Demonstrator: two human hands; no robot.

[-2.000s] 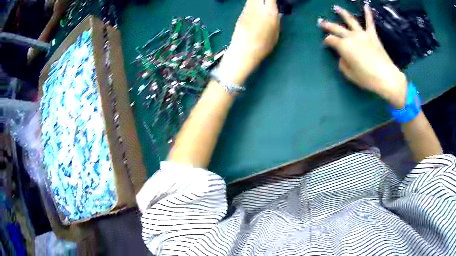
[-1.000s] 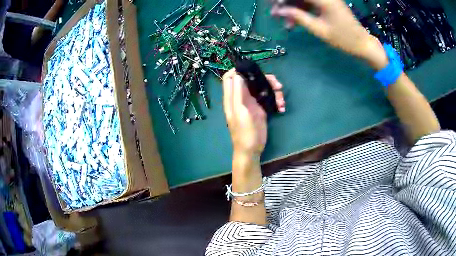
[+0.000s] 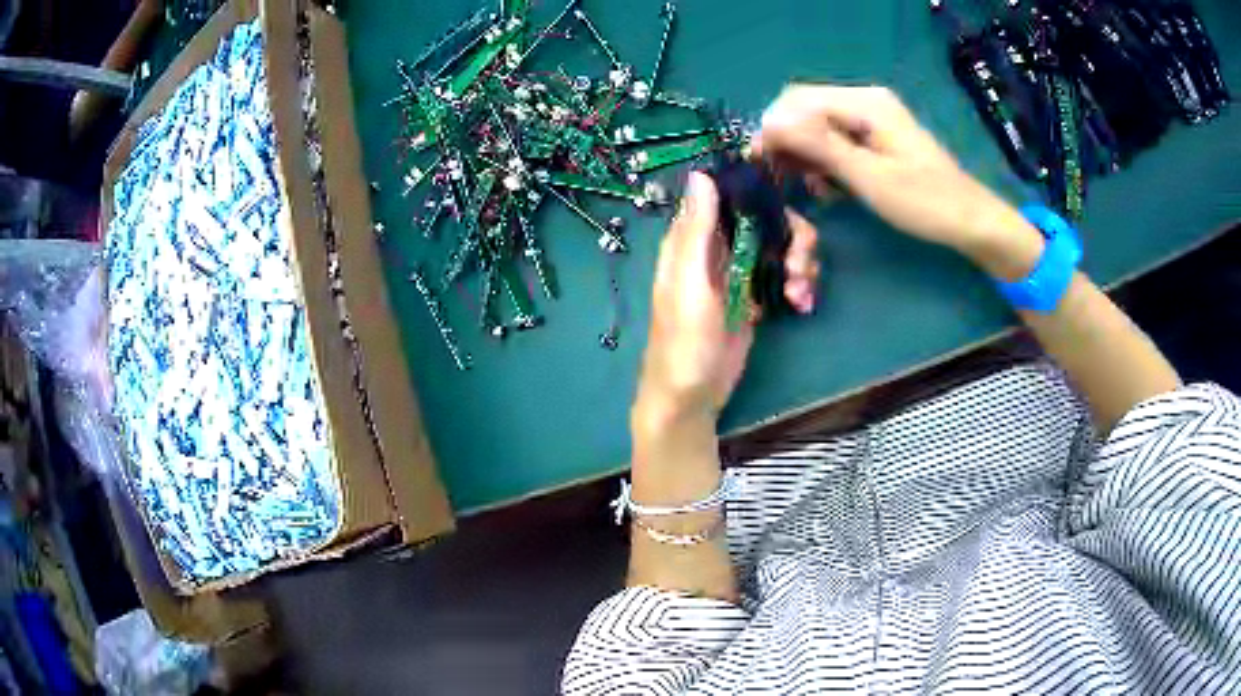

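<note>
My left hand (image 3: 687, 320) holds a black plastic housing (image 3: 770, 231) upright between thumb and fingers. A slim green circuit board (image 3: 742, 265) shows along the housing's open side. My right hand (image 3: 878, 157) is at the housing's upper end with its fingers bent together. What its fingertips pinch there is blurred and partly hidden. A tangled pile of wired green boards (image 3: 510, 150) lies on the mat to the left of my hands, with silver ends and red wires.
An open brown carton (image 3: 357, 313) full of white and light blue pieces (image 3: 225, 326) stands at the left. Black housings (image 3: 1007, 102), some with green inside, lie at the upper right of the green mat (image 3: 544, 422). Part of another person's arm shows at the upper left.
My left hand has come back from the top of the view, now with a black housing. My right hand has left the black housings at the right and moved to this housing's upper end.
</note>
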